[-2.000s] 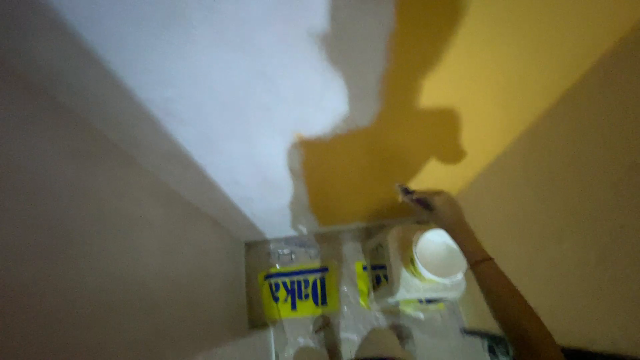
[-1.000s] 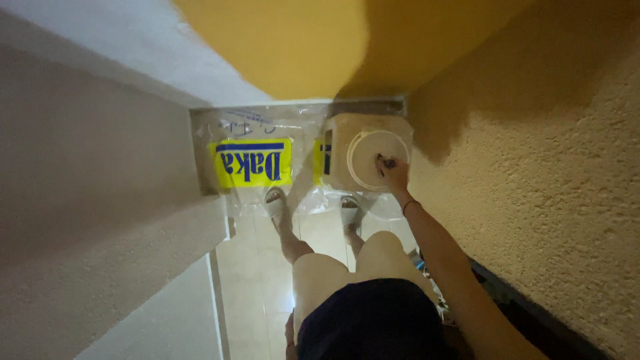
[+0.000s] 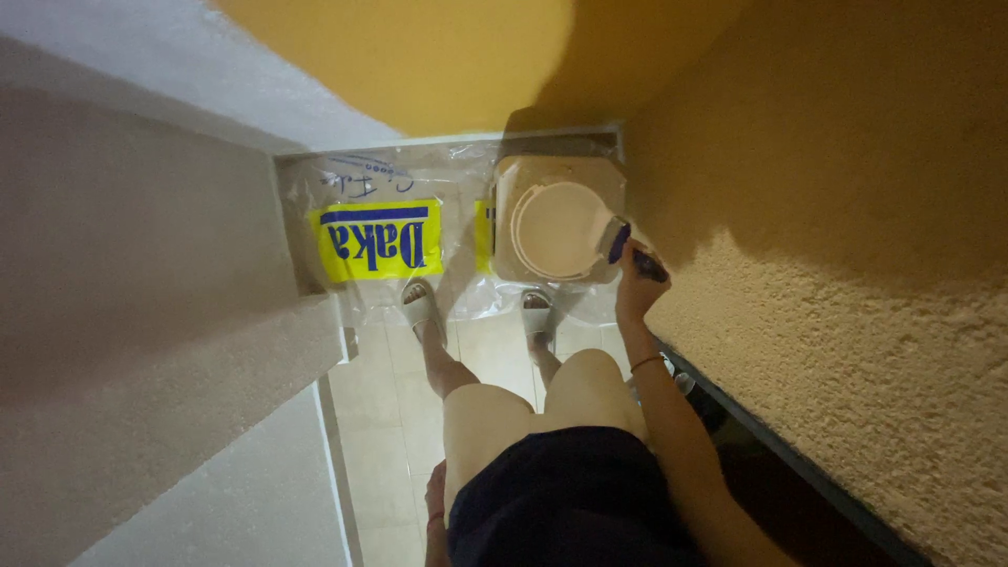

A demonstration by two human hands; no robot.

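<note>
My right hand (image 3: 642, 287) grips the dark handle of a paintbrush (image 3: 618, 240). The brush is at the right rim of a round white bucket (image 3: 557, 230), which holds pale stuff or shows a pale inside; I cannot tell which. This bucket stands on a squarish beige stool or box top (image 3: 516, 177). My left hand (image 3: 436, 488) hangs low beside my left thigh, partly hidden by it, and I cannot make out its fingers clearly.
Clear plastic sheeting (image 3: 465, 295) with yellow and blue print covers the floor by my sandalled feet. A partly yellow wall (image 3: 441, 63) is in front, a rough yellowish wall (image 3: 850, 339) at right, a greyish wall (image 3: 142, 236) at left. Dark edging runs along the lower right.
Two seconds ago my right hand held the brush up near the front wall; one second ago it was over the bucket. Now it is at the bucket's right rim. The view has tilted down.
</note>
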